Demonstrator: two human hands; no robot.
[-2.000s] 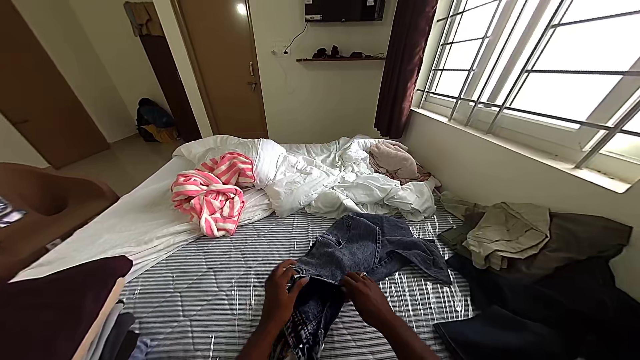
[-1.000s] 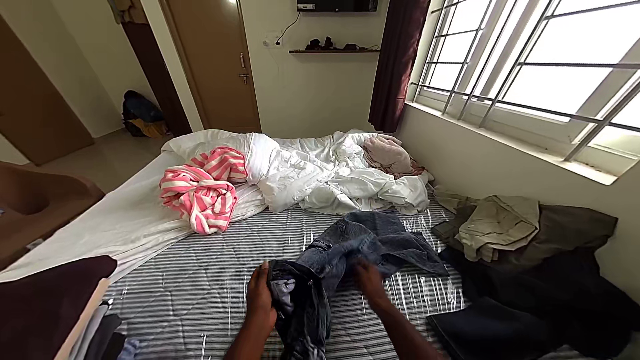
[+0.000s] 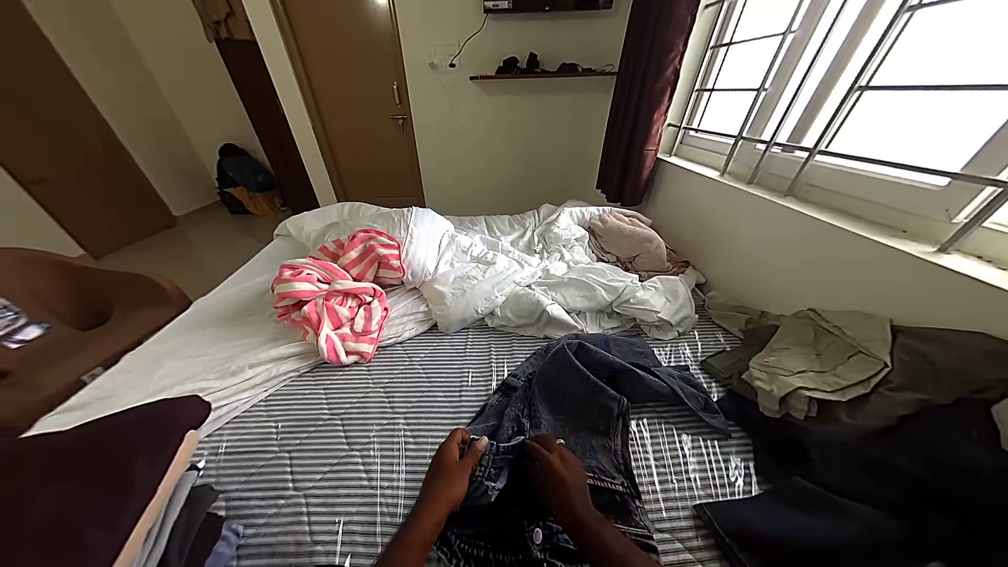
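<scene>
A dark blue denim garment (image 3: 579,394) lies crumpled on the striped mattress (image 3: 339,425), with a sleeve or leg stretched to the right. My left hand (image 3: 455,470) pinches a folded edge of the denim between thumb and fingers. Close beside it, my right hand (image 3: 557,475) grips the same edge, with a ring on one finger. Below the hands, the darker part of the garment shows a round metal button (image 3: 537,535) and pale stitching. Part of the denim is hidden under my hands and forearms.
A pink-and-white striped cloth (image 3: 339,299) and a rumpled white sheet (image 3: 543,276) lie at the far side. Folded clothes (image 3: 102,472) are stacked at the near left. Olive and dark garments (image 3: 823,358) are heaped on the right, below the barred window (image 3: 850,94).
My hands have come closer together on the denim. One second ago the left hand held a bunched dark part further left; now both hands hold one edge.
</scene>
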